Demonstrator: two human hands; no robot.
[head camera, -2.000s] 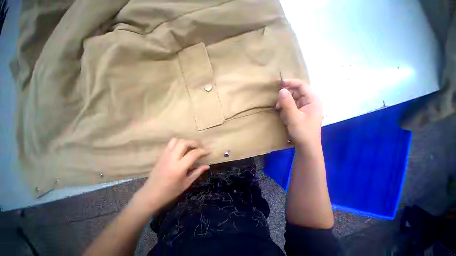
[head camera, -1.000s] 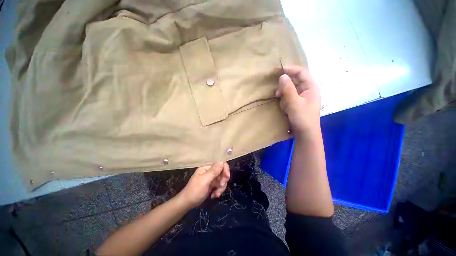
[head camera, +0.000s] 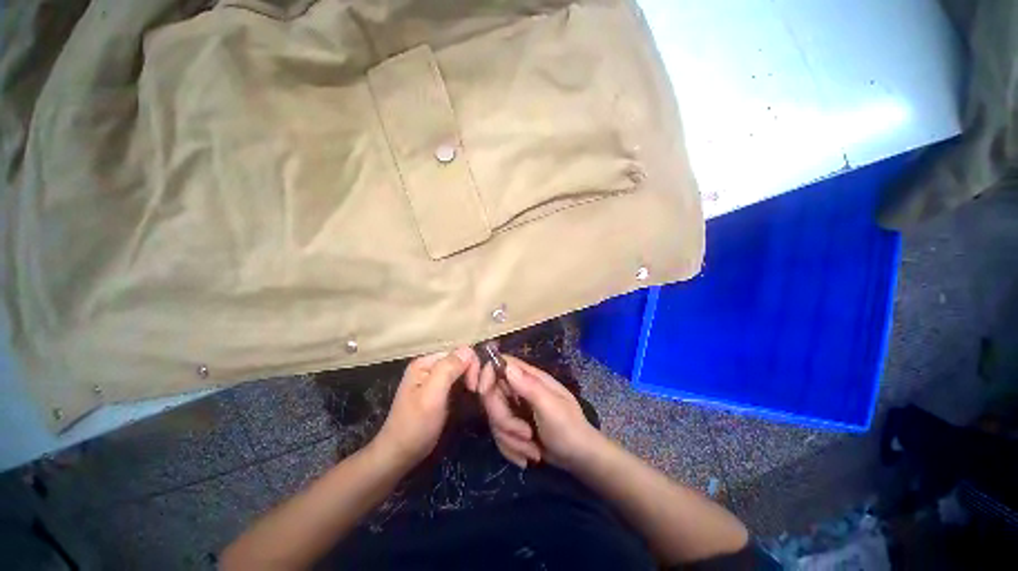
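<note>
The tan jacket shell (head camera: 257, 212) lies spread over the table, its front edge with several snap buttons (head camera: 499, 316) along the near side. A flap pocket (head camera: 430, 156) with one snap sits on it. My left hand (head camera: 428, 393) pinches the front edge between thumb and fingers, just below a snap. My right hand (head camera: 527, 407) is close beside it at the same edge and holds a small dark metallic tool, apparently thread snips (head camera: 492, 356), with its tip at the edge. Most of the tool is hidden in my fingers.
The white table (head camera: 793, 89) shows at the right. A blue plastic crate (head camera: 770, 323) stands below the table edge at the right. Another tan garment (head camera: 960, 156) hangs at the far right. My dark lap (head camera: 447, 491) carries loose threads. The floor is speckled grey.
My right hand has moved from the jacket's right side down to the front edge beside my left hand. My left hand has shifted slightly left. The jacket appears slightly higher in view.
</note>
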